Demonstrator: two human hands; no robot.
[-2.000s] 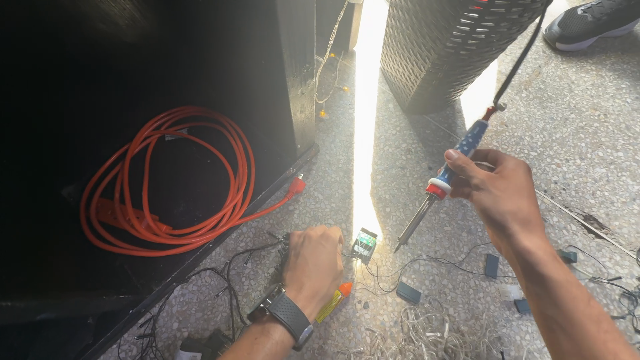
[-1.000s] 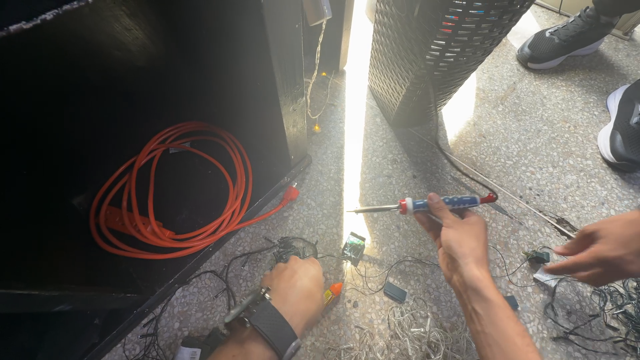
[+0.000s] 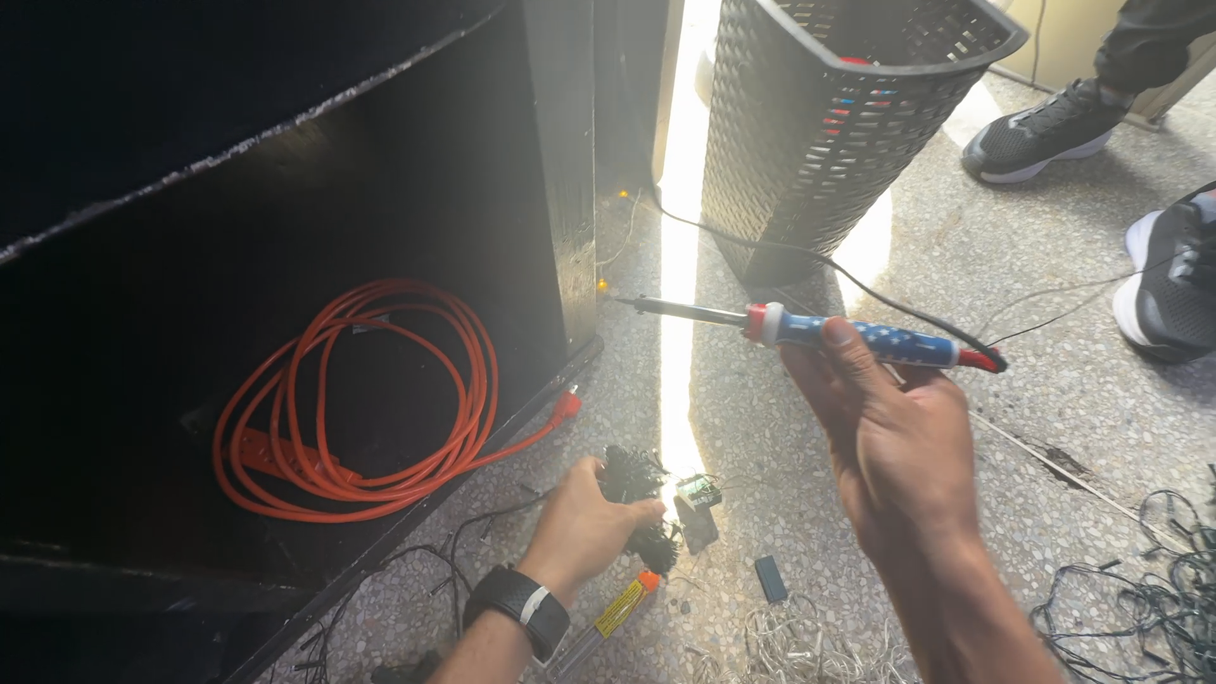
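My right hand (image 3: 898,418) grips the blue star-patterned handle of a soldering iron (image 3: 855,340), whose metal tip points left, raised above the floor. A black cord runs from its red end. My left hand (image 3: 589,518), with a dark band on the wrist, holds a bundle of dark wire (image 3: 635,475) low over the floor. Right of that bundle is a small circuit board (image 3: 699,490) with a dark casing. A clear tube with an orange cap and yellow label (image 3: 622,608) lies below the left hand. A small dark rectangular piece (image 3: 770,579) lies further right.
A coiled orange extension cord (image 3: 484,380) lies in the black furniture at left. A dark woven plastic basket (image 3: 807,123) stands behind. A person's shoes (image 3: 1045,133) are at upper right. Tangled dark string-light wires (image 3: 1140,608) and clear wires (image 3: 798,646) lie on the speckled floor.
The iron has turned from pointing down-left to pointing left. My left hand now has the dark wire bundle raised in it. The other person's hand, seen at right one second ago, is out of view.
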